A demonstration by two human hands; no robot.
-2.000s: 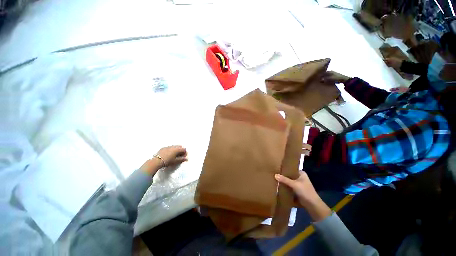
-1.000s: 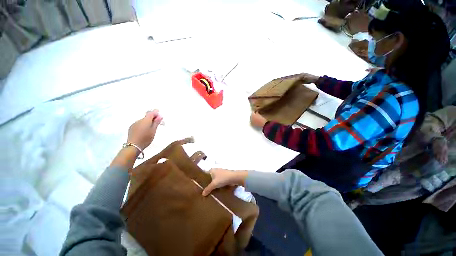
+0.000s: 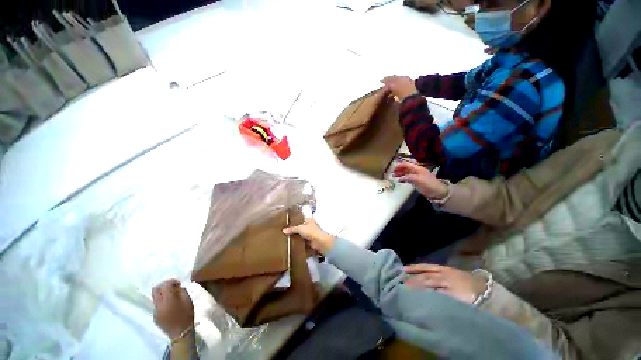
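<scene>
A brown folded handbag (image 3: 246, 253) lies at the near edge of the white table. Its far part is inside a clear plastic bag (image 3: 242, 200); its near part is uncovered. My right hand (image 3: 309, 233) grips the handbag's right side, with the thumb on top. My left hand (image 3: 173, 309) is left of the handbag, over wrinkled clear plastic, with fingers curled; whether it holds the plastic's edge cannot be told. White paper shows at the handbag's right side.
A red tape dispenser (image 3: 264, 136) lies beyond the handbag. A person in a plaid shirt (image 3: 485, 112) handles another brown handbag (image 3: 369, 133). A second person's hands (image 3: 450, 281) reach in from the right. Beige handbags (image 3: 77, 60) stand far left. Plastic bags (image 3: 63, 246) lie at left.
The handbag has moved from near the table's edge onto it, and its far part is now inside clear plastic. My left hand has moved back toward me. A second person's hands have appeared at right.
</scene>
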